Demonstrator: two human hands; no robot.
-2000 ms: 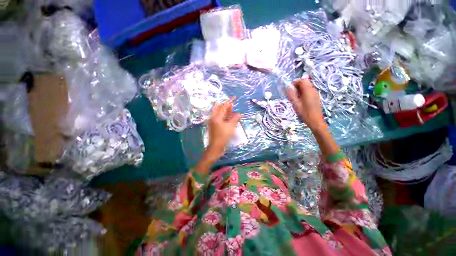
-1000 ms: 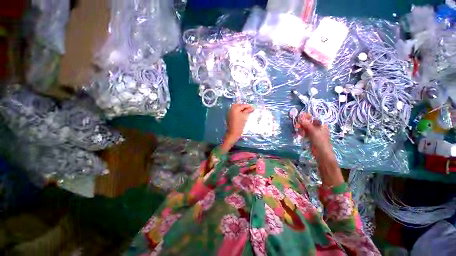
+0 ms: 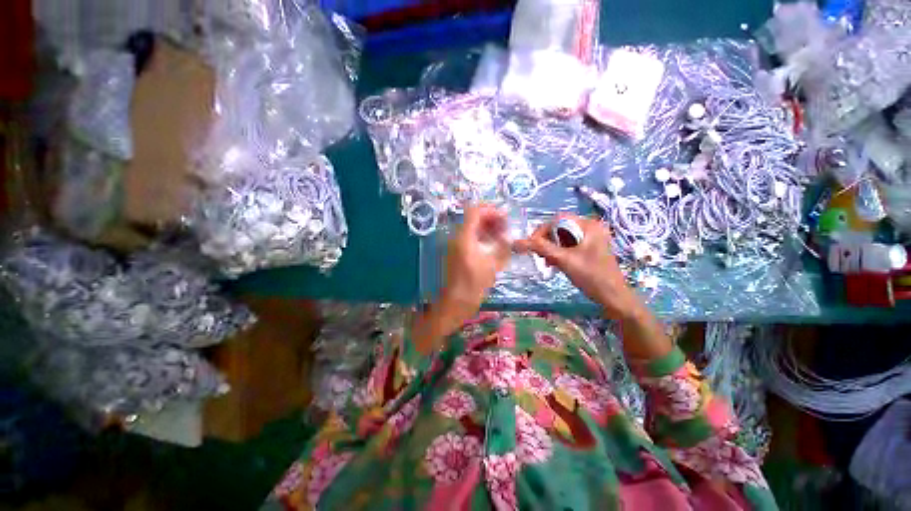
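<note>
My right hand [image 3: 589, 261] holds a small coiled white cable [image 3: 566, 234], its ring showing at the fingers. My left hand [image 3: 479, 257] is close beside it on the left, fingertips bent inward and nearly meeting the right fingertips. Whether the left fingers pinch something tiny is too blurred to tell. The white label sheet is mostly hidden behind the hands. A loose pile of coiled cables [image 3: 450, 150] lies beyond my left hand. A tangled heap of white cables [image 3: 734, 185] lies to the right of my right hand.
Clear plastic [image 3: 739, 290] lies under the cables on the green bench [image 3: 375, 261]. Small zip bags [image 3: 547, 75] and a white stack [image 3: 627, 92] are beyond the hands. Bagged cables [image 3: 275, 220] are at left. A white bottle [image 3: 865, 257] and red holder [image 3: 871, 288] are at right.
My hands have come together over the label sheet. The right hand has moved left from the cable heap and now holds a coil. The left hand has moved slightly right.
</note>
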